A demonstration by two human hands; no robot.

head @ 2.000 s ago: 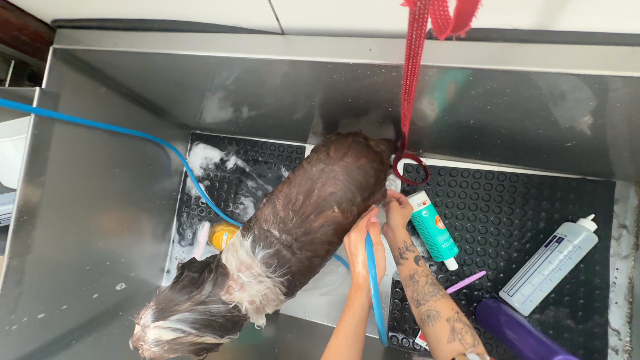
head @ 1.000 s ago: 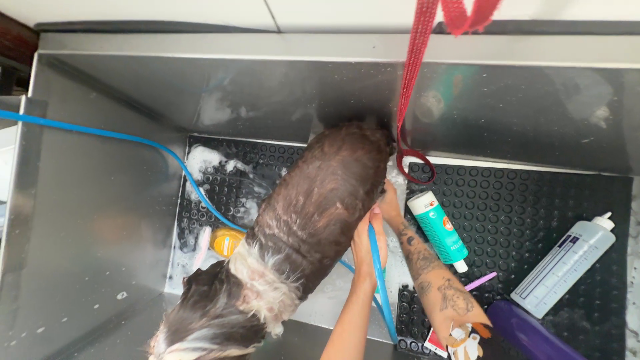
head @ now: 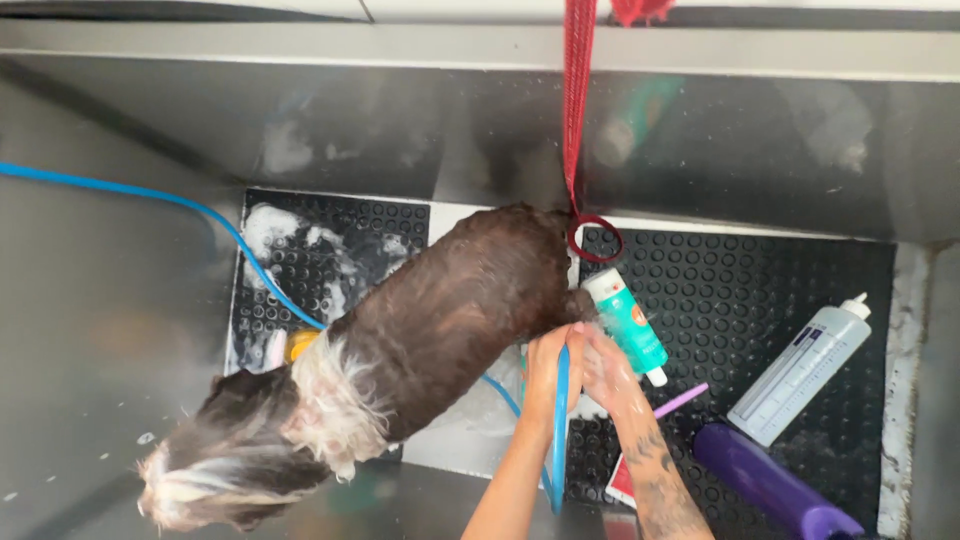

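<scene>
A wet brown and white dog [head: 457, 300] stands in a metal tub, its head at the lower left and its rear toward the top centre. My left hand [head: 553, 367] is closed around the end of a blue hose [head: 561, 427] beside the dog's hind end. Touching it on the right, my wet right hand [head: 606, 367] is at the dog's hind leg or tail [head: 579, 304]; which one I cannot tell. Its fingers are partly hidden. A teal and white bottle [head: 630, 326] lies just right of that hand.
Black rubber mats [head: 720, 300] line the tub floor, with foam [head: 271, 229] on the left one. A red strap with a loop [head: 576, 112] hangs from above. At right lie a clear graduated bottle [head: 799, 371], a purple bottle [head: 772, 480] and a pink stick [head: 681, 400]. A yellow object [head: 301, 343] sits left.
Both hands are now together behind the dog's rear, with the right hand lifted slightly away from its earlier place against the dog. The hose is still in my left hand.
</scene>
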